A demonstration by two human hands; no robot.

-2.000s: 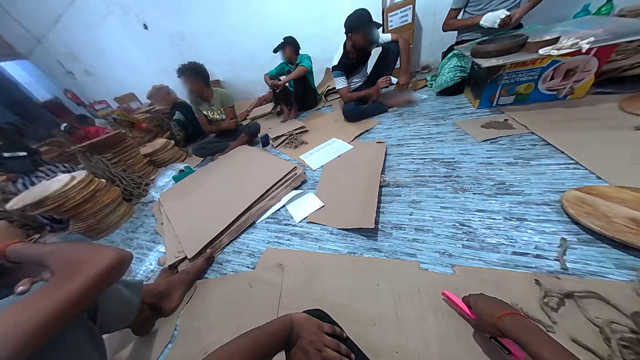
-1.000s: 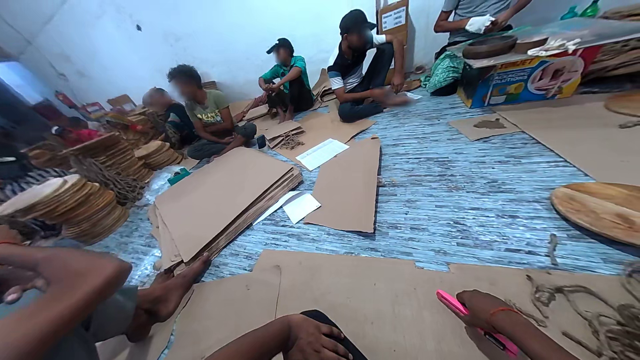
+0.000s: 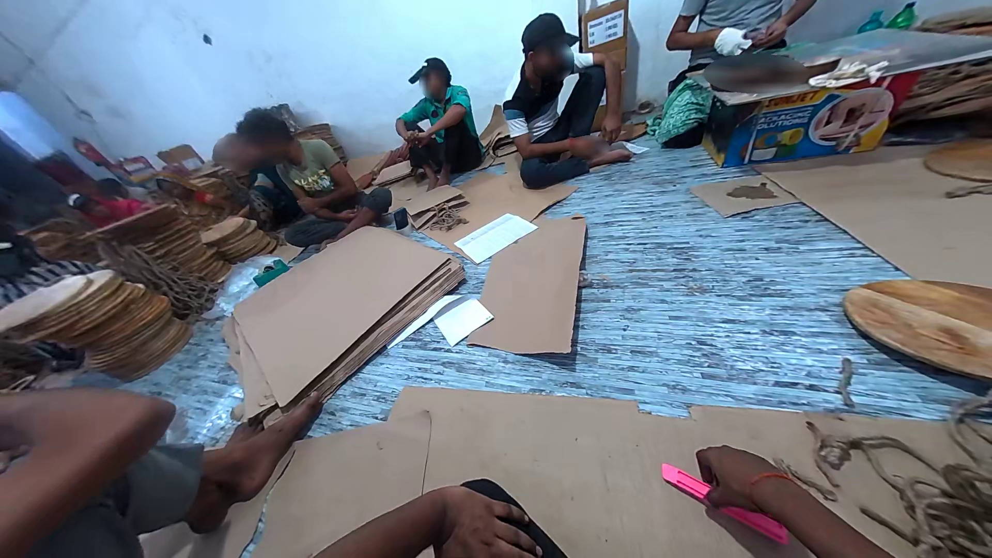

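Observation:
At the lower right, my right hand is closed around a pink plastic box cutter, its fingers near the middle of the handle; a red thread circles the wrist. My left hand rests at the bottom centre on a flat black object, possibly a phone, which it partly covers. Under both lies a sheet of brown cardboard spread over the floor. Tangled rope lies on it to the right of my right hand.
Stacked cardboard sheets, white papers and a loose cardboard piece lie ahead. A round wooden board is at right, piled wooden discs at left. A person's bare foot is close by; several people sit further back.

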